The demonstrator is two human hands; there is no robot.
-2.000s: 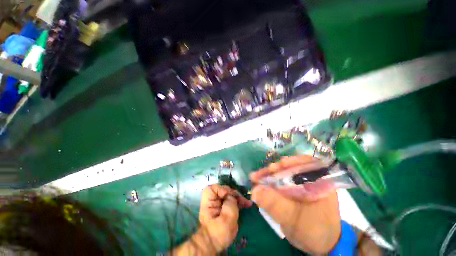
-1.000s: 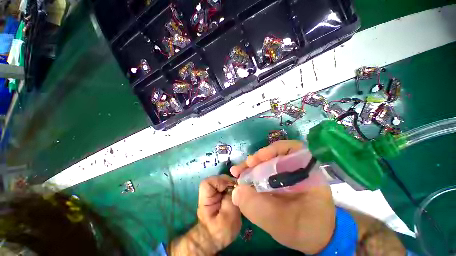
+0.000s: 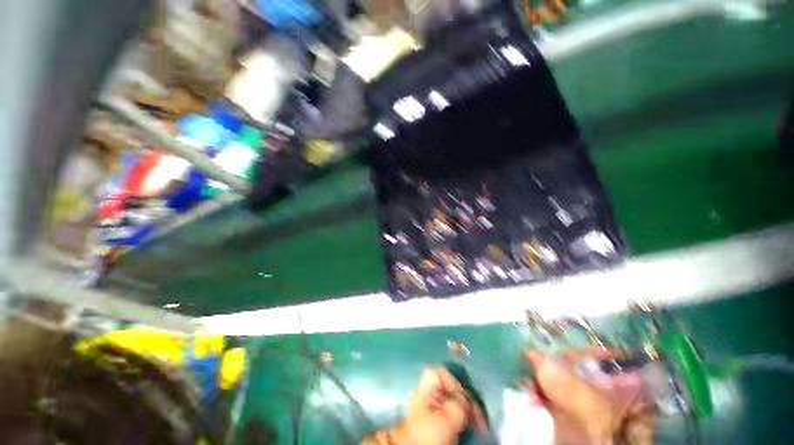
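The view is strongly blurred. My right hand [image 3: 582, 395] is at the lower right, closed around the glue dispensing syringe [image 3: 622, 369]; its green adapter head [image 3: 692, 375] points right. My left hand [image 3: 438, 407] is at the bottom centre with fingers curled together; whether it holds a component cannot be made out. A gap lies between the hands. The black blister tray [image 3: 487, 156] lies beyond them, with small wired components [image 3: 453, 261] in its near pockets. Loose components [image 3: 557, 328] lie between the tray and my right hand.
A pale metal rail [image 3: 331, 315] crosses the green bench [image 3: 305, 252] under the tray's near edge. White paper [image 3: 525, 419] lies between my hands. A yellow and blue fixture [image 3: 165, 345] is at lower left. Blurred coloured items fill the upper left.
The view has swung up and left, so tray and hands appear lower and further right. My hands have moved apart; the syringe has left my left fingers.
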